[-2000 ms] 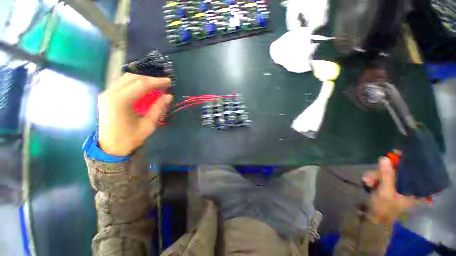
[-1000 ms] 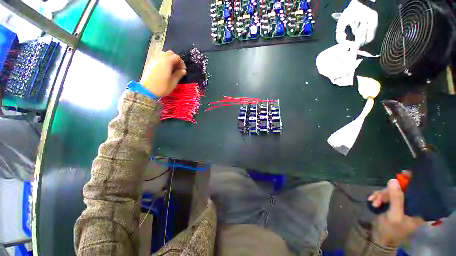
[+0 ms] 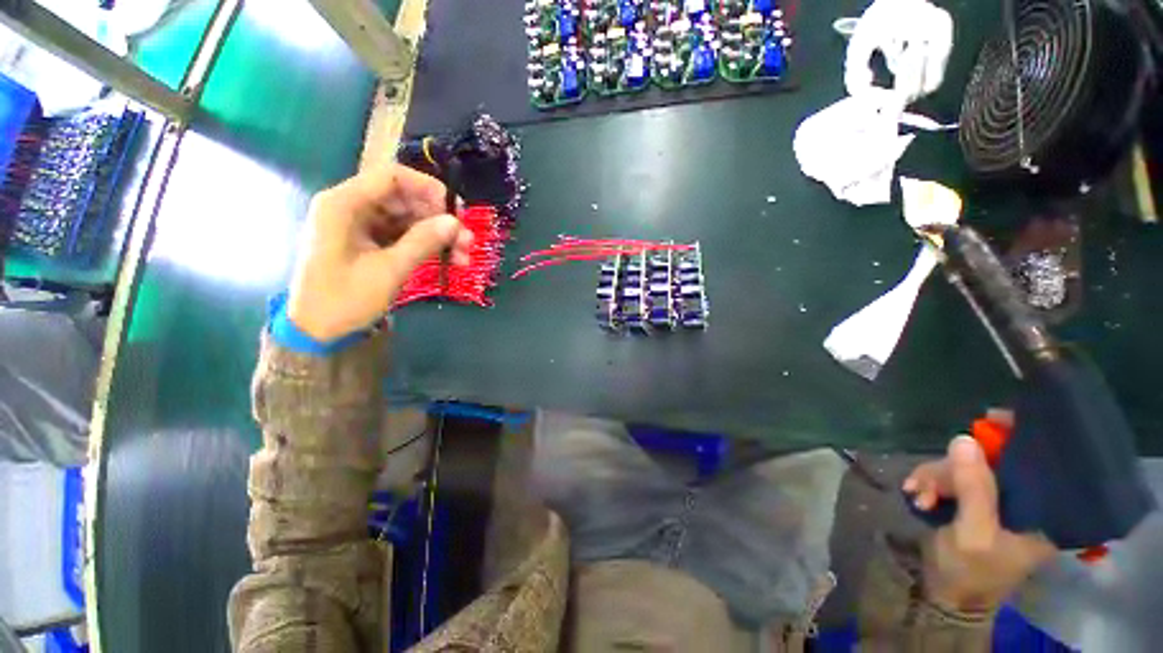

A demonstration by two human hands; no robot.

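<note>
My left hand pinches what looks like black lead wire between thumb and fingers, over the red lead wires. The black lead wire bundle lies just above the red ones. A small row of circuit boards lies mid-bench, with several red wires running left from its top edge. My right hand is closed on the soldering gun, at its orange-red trigger. The gun's metal tip points up-left, at the yellowish end of the white strip; whether they touch is unclear.
An array of finished boards lies on a dark mat at the top. Crumpled white cloth lies right of centre. A black fume fan stands upper right, above a tray with silvery bits. A metal frame and shiny green conveyor run along the left.
My left hand has moved back from the black bundle, now with dark wire in its fingertips. The gun tip has moved up-left to the white strip's yellowish end.
</note>
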